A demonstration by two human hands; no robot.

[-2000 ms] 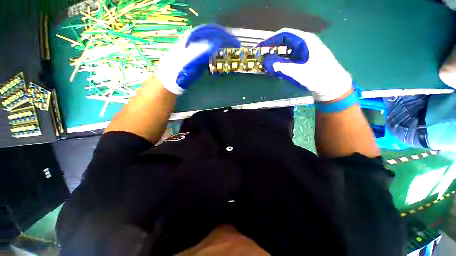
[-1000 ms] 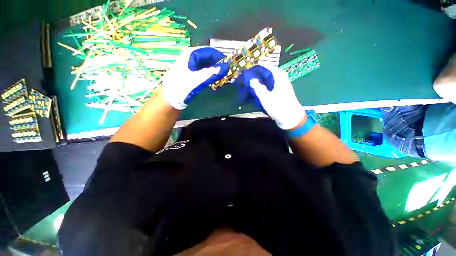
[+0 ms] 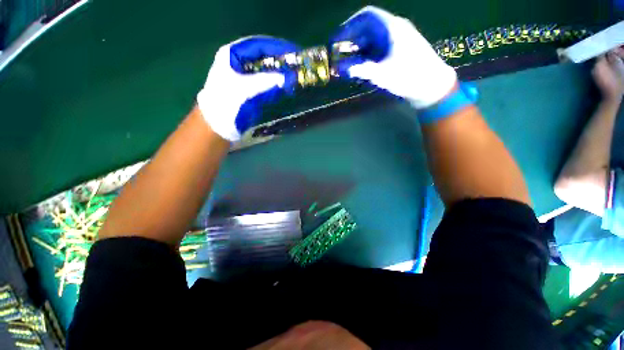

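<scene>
My left hand (image 3: 250, 85), in a white glove with blue palm and fingers, grips the left end of a gold-and-dark board strip (image 3: 313, 66). My right hand (image 3: 383, 55), gloved the same way, grips its right end. The strip is held roughly level above the far dark green surface; my fingers hide both ends. A green panel piece (image 3: 323, 236) lies at a slant on the near green bench, right beside the grooved metal block (image 3: 254, 239).
A row of small boards (image 3: 510, 37) lines the far surface at right. A heap of thin waste strips (image 3: 79, 236) lies at left, partly behind my left arm. Gold-striped panels (image 3: 24, 318) are at lower left. Another person's arm (image 3: 588, 137) reaches in at right, by a pale bar.
Both hands have moved forward from the near bench to over the far surface with the board strip. The view has shifted forward, showing the row of boards and more of the metal block.
</scene>
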